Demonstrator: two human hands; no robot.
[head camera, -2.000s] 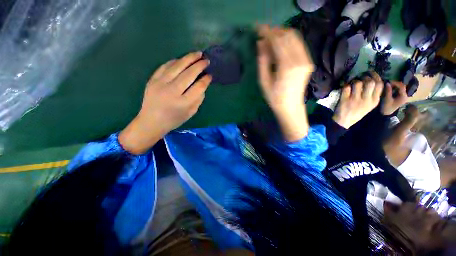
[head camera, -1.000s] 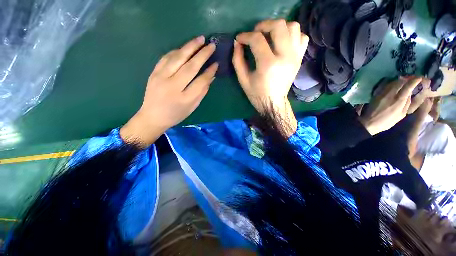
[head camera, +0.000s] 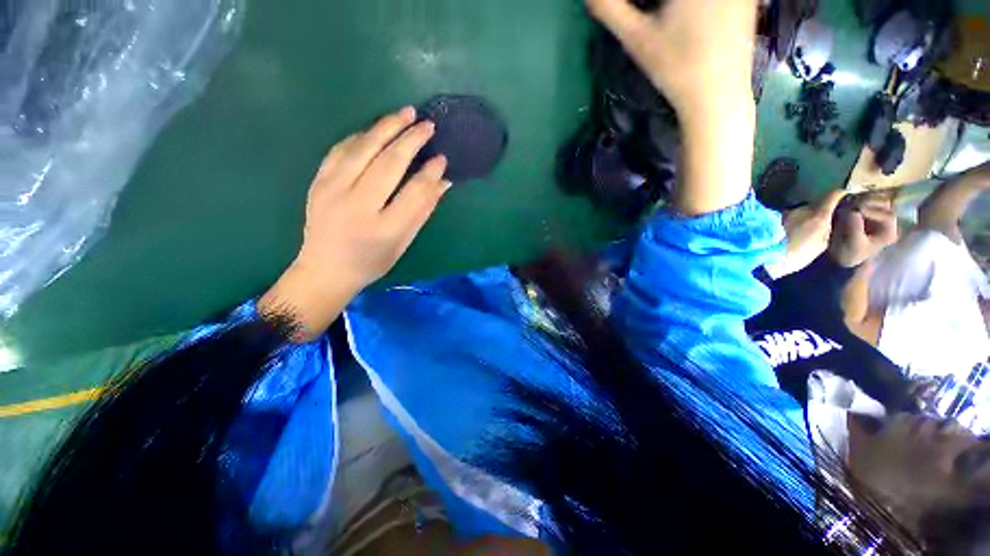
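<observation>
A black plastic cover (head camera: 472, 137), round to oval with a finely textured face, lies on the green work surface in front of me. My left hand (head camera: 369, 201) rests on its left edge with the fingertips. My right hand (head camera: 695, 49) is stretched out over the pile of covers (head camera: 613, 163) at the right. It is cut off by the top edge of the picture, and its fingertips are partly out of view, so I cannot tell whether it holds anything.
A crinkled clear plastic bag (head camera: 98, 119) lies at the left. Small black parts (head camera: 816, 114) lie in a cluster at the upper right, near a tan board (head camera: 906, 158). Neighbours' hands (head camera: 863, 228) and a black sleeve are close at my right.
My right hand has left the cover and moved up and right over the pile. My left hand has stayed at the cover, whose face is now more exposed. The neighbour's hands have moved.
</observation>
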